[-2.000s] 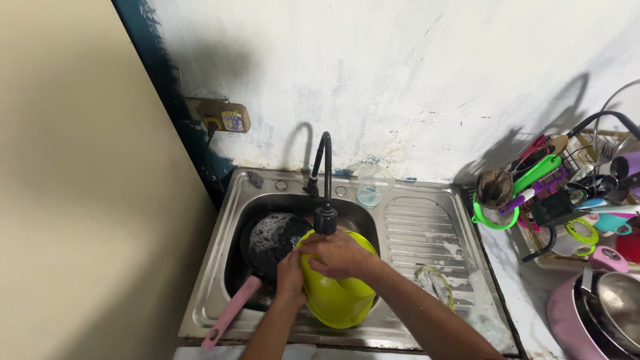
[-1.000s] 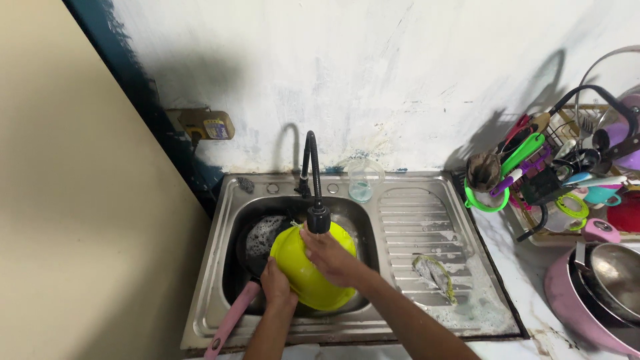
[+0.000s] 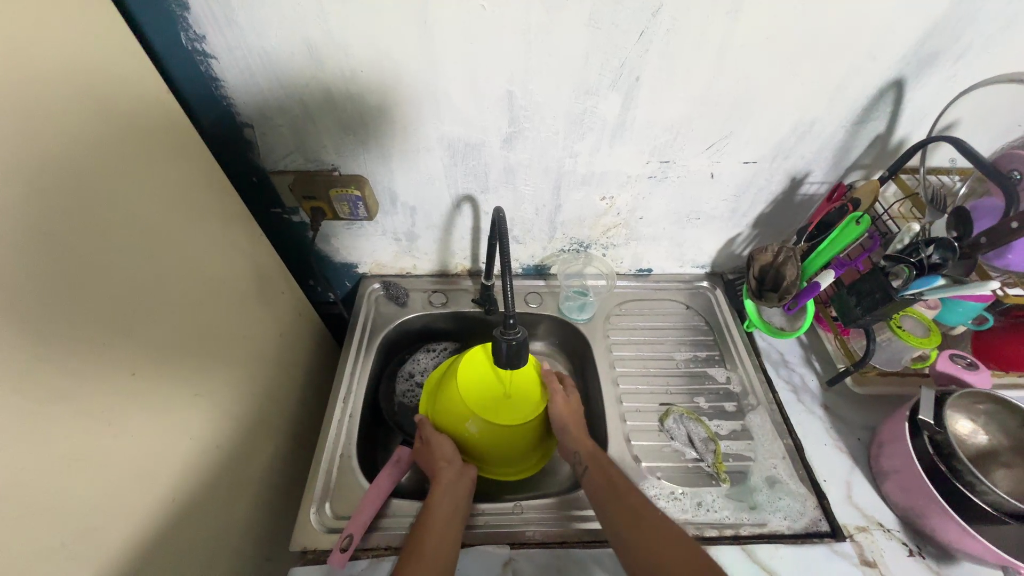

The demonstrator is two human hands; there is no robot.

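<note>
A yellow-green plastic bowl (image 3: 496, 432) is tilted under the black flexible faucet (image 3: 510, 344), its base facing up toward the spout, with a thin stream of water falling on it. My left hand (image 3: 440, 452) grips the bowl's lower left side. On the right side, my right hand (image 3: 566, 404) holds it with the fingers along the edge. Behind the bowl, in the steel sink basin (image 3: 588, 352), lies a dark pan with suds (image 3: 428, 360); its pink handle (image 3: 372, 504) sticks out over the front rim.
A soapy sponge or cloth (image 3: 694, 442) lies on the ribbed drainboard (image 3: 668, 336). A clear plastic container (image 3: 578, 292) stands behind the basin, and a steel scourer (image 3: 394, 293) at its back left. To the right are a crowded dish rack (image 3: 880, 368) and a pink pot (image 3: 896, 464).
The bowl has been turned so that its base faces the faucet. My right hand has moved from near the spout to the bowl's right side.
</note>
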